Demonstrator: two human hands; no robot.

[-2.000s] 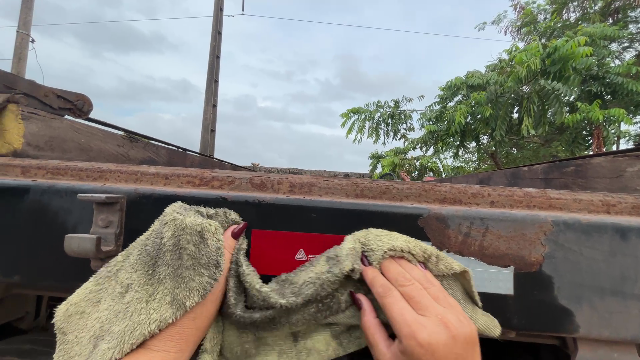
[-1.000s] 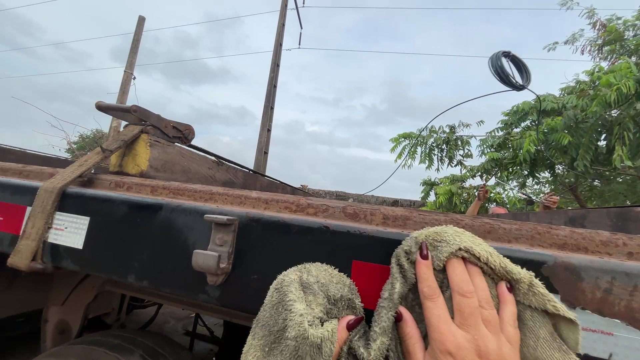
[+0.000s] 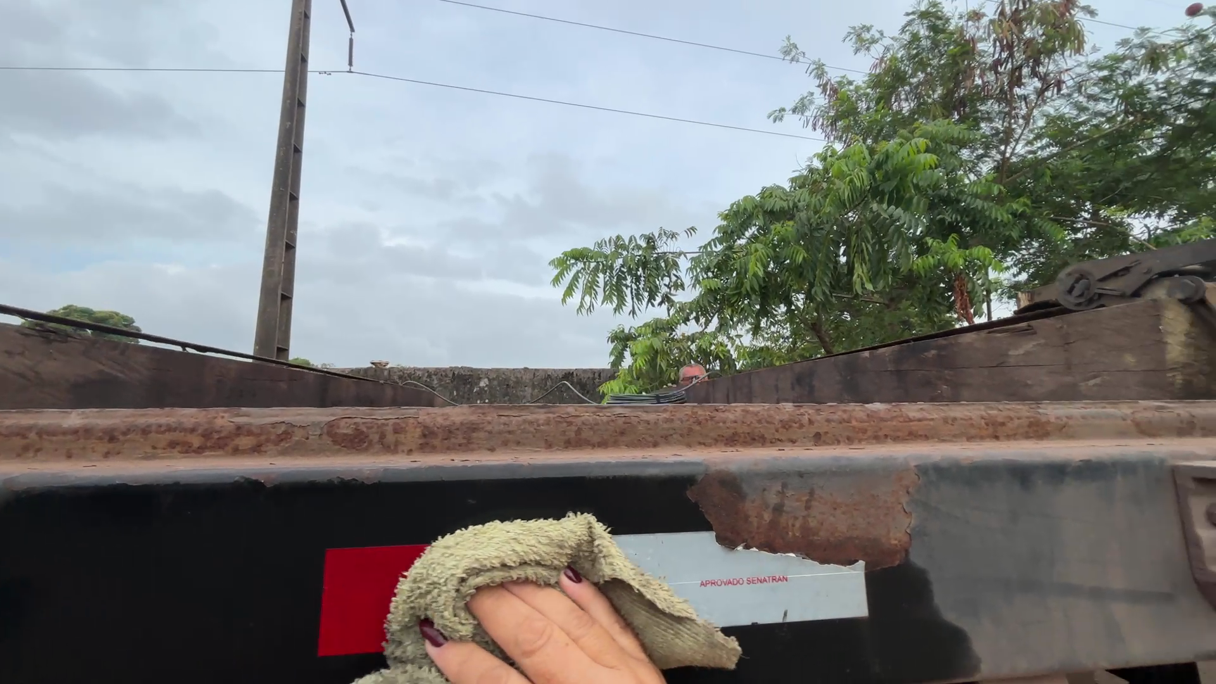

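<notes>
My right hand (image 3: 551, 632), with dark red nails, presses a fuzzy greenish-beige cloth (image 3: 503, 556) against the black side rail (image 3: 171, 570) of a truck or trailer bed. Under and beside the cloth is a reflective strip, its red part (image 3: 361, 598) showing at the left and its white part (image 3: 788, 594), which bears red writing, at the right. The cloth covers the middle of the strip. A rusty patch (image 3: 817, 513) with flaking paint borders the white part's upper edge. My left hand is out of sight.
A rusty metal ledge (image 3: 570, 432) runs along the top of the rail. Behind it are wooden beams (image 3: 1026, 361), a ratchet-like metal part (image 3: 1092, 285), coiled cable (image 3: 646, 397) and part of a person's head (image 3: 693, 373). A metal bracket (image 3: 1199, 518) stands at the right edge.
My left hand, visible at the cloth before, has left the view. The cloth now leaves more of the white strip uncovered. The cable coil seen in the air is now low behind the ledge.
</notes>
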